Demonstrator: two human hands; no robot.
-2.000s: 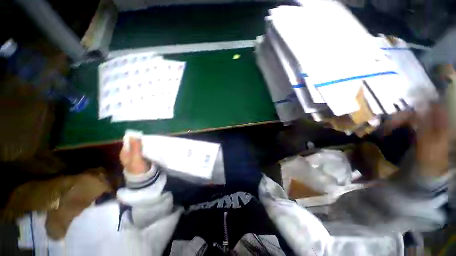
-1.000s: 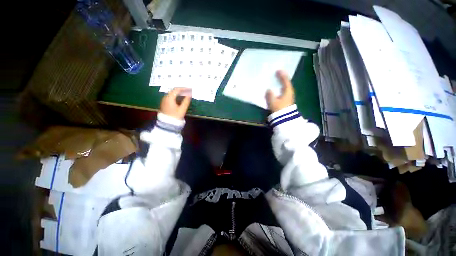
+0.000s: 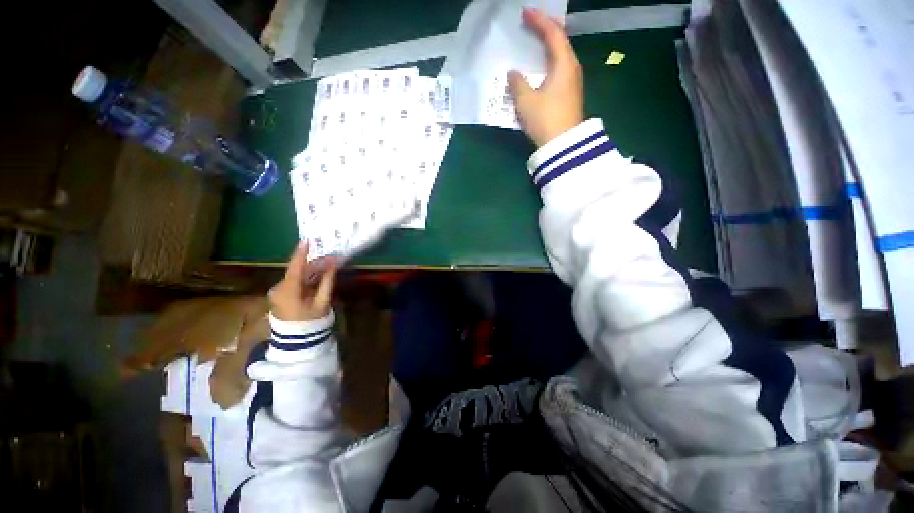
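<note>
Overlapping printed label sheets lie on the green bench top. My left hand pinches the near-left corner of the top sheet between thumb and fingers; its near edge is lifted and curved at the bench's front edge. My right hand is farther back on the bench, thumb and finger spread on a pale, mostly blank sheet. Some small print shows at that sheet's lower edge, beside the palm. The sheet's far end is cut off by the picture's top edge.
A stack of white box blanks with blue stripes stands on the right. A water bottle lies at the bench's left edge beside stacked brown cardboard. An open carton with white blanks is lower left. A metal frame crosses behind. A yellow scrap lies on the bench.
My left hand has taken hold of the top label sheet and pulled its near corner toward me. My right hand has moved the pale sheet farther back. The view has shifted.
</note>
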